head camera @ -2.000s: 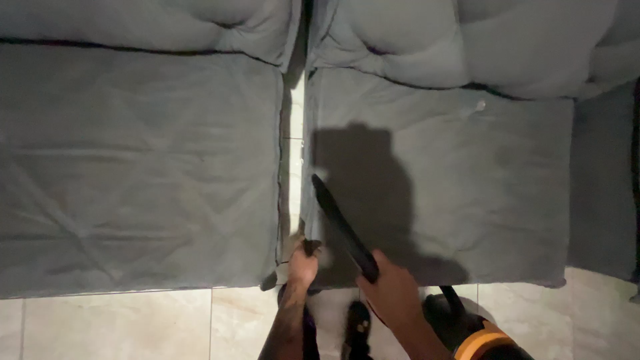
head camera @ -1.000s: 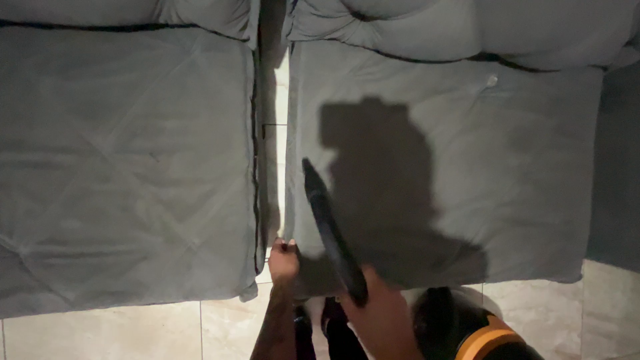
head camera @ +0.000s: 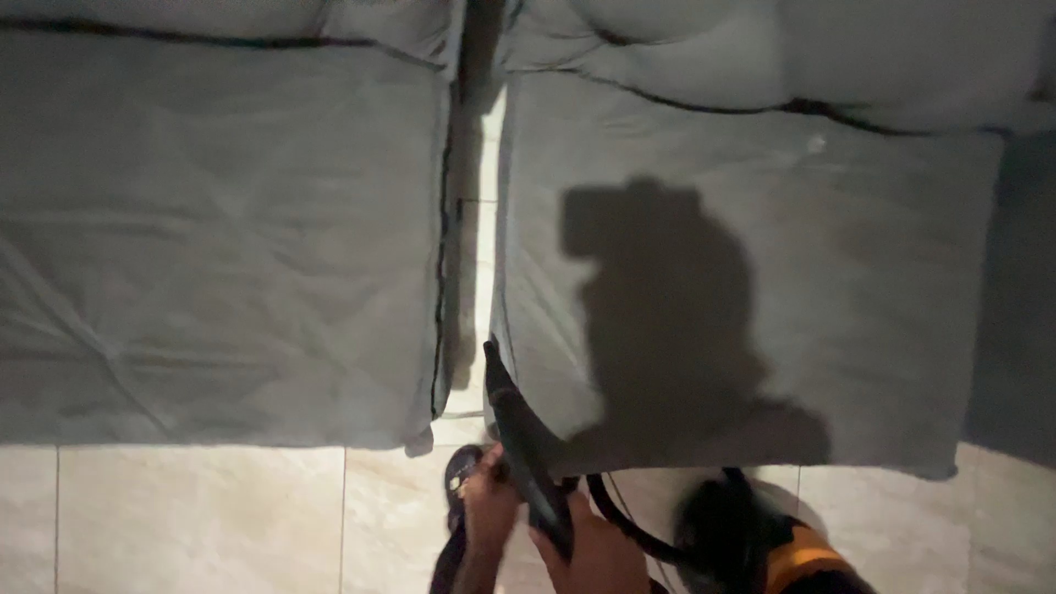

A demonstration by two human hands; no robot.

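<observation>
My right hand [head camera: 590, 544] grips a black vacuum wand with a narrow crevice nozzle [head camera: 520, 429]. The nozzle's tip lies at the left edge of the right grey sofa seat [head camera: 866, 289], beside the gap between the two seats. My left hand [head camera: 488, 499] is at that seat's front left corner, just left of the wand; its fingers are partly hidden and blurred, so whether it holds the fabric cannot be told. The left grey sofa seat [head camera: 231, 247] stands across the gap.
A black and orange vacuum cleaner [head camera: 800, 557] stands on the tiled floor [head camera: 198, 511] at the lower right, with its black hose [head camera: 619, 516] running toward the wand. One shoe [head camera: 462, 478] shows beside my left hand. Tufted back cushions [head camera: 685, 41] line the top.
The nozzle tip has moved from the top of the right seat to its left edge by the gap. My left hand has come back from the gap toward the seat's front corner, close to the wand.
</observation>
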